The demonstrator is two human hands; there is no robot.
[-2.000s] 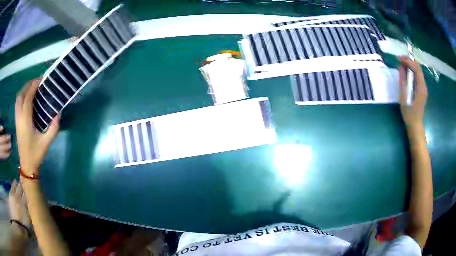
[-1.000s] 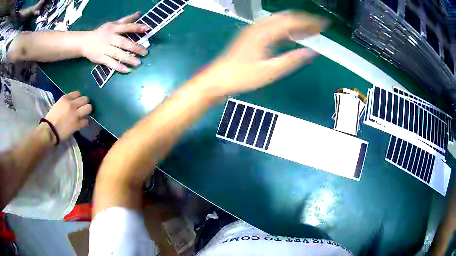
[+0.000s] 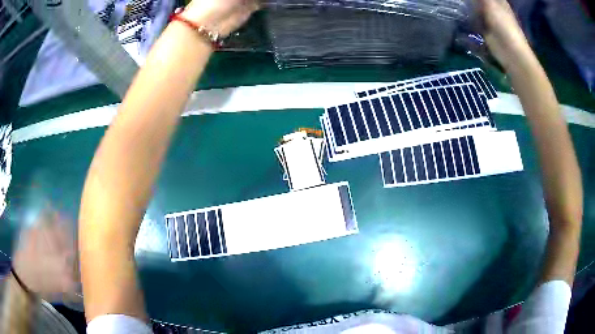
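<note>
My left hand (image 3: 228, 14) is at the top edge, beside the left end of a stack of clear plastic trays (image 3: 365, 39). My right hand (image 3: 494, 18) is at the stack's right end. The frame's top edge cuts off or blurs the fingers of both, so I cannot tell whether they grip a tray. A mostly bare white adhesive sheet (image 3: 280, 225) lies in front, with several dark bars at its left and one at its right end. A small stack of white display modules (image 3: 305, 163) with yellow-orange ends lies just beyond it.
Spare adhesive sheets (image 3: 404, 117) with dark bars overlap at the right, and a shorter sheet (image 3: 430, 160) lies below them. A white line (image 3: 274, 98) crosses the green mat's far side. Another person's blurred hand (image 3: 45, 251) is at the left edge.
The left hand held a barred sheet at the left, then swung across empty; now it is at the trays. The right hand has moved from the spare sheets up to the trays.
</note>
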